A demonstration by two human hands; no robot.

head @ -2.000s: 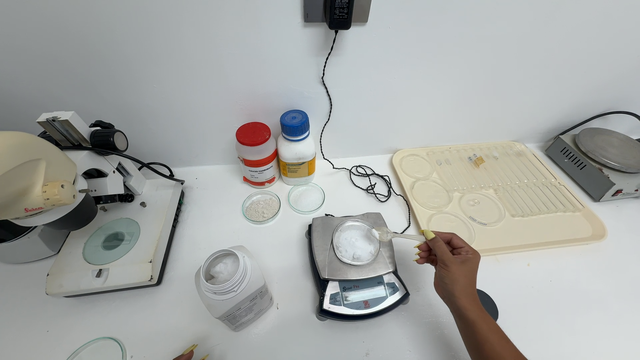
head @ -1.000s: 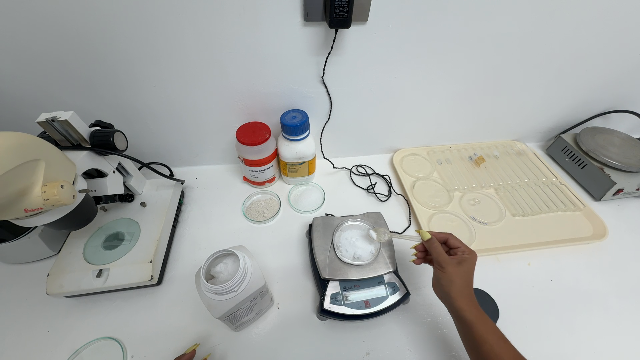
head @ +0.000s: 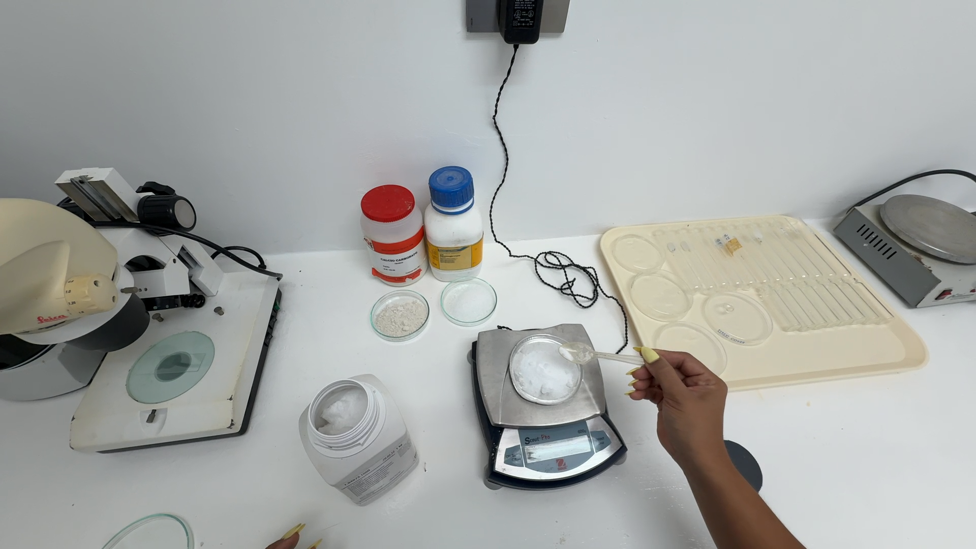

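My right hand [head: 681, 400] pinches the handle of a clear plastic spoon [head: 583, 352], whose bowl is over the right rim of a glass dish of white powder [head: 546, 375]. That dish rests on the steel pan of an Ohaus digital balance [head: 549, 438]. To the balance's left stands an uncapped white plastic jar [head: 358, 442] with white material inside. Only the fingertips of my left hand [head: 293, 537] show at the bottom edge, near the jar; whether they hold anything is hidden.
Behind are a red-capped jar [head: 393, 236], a blue-capped bottle [head: 454, 229] and two dishes with powder [head: 400, 316] [head: 468, 302]. A stereo microscope [head: 99, 305] is at left. A cream tray [head: 839, 366] of glassware, a hot plate [head: 907, 252] and a dark round lid [head: 743, 465] lie right.
The spoon in my right hand remains near the dish's right edge, with only slight shifts of the hand. The jar and the balance have not moved.
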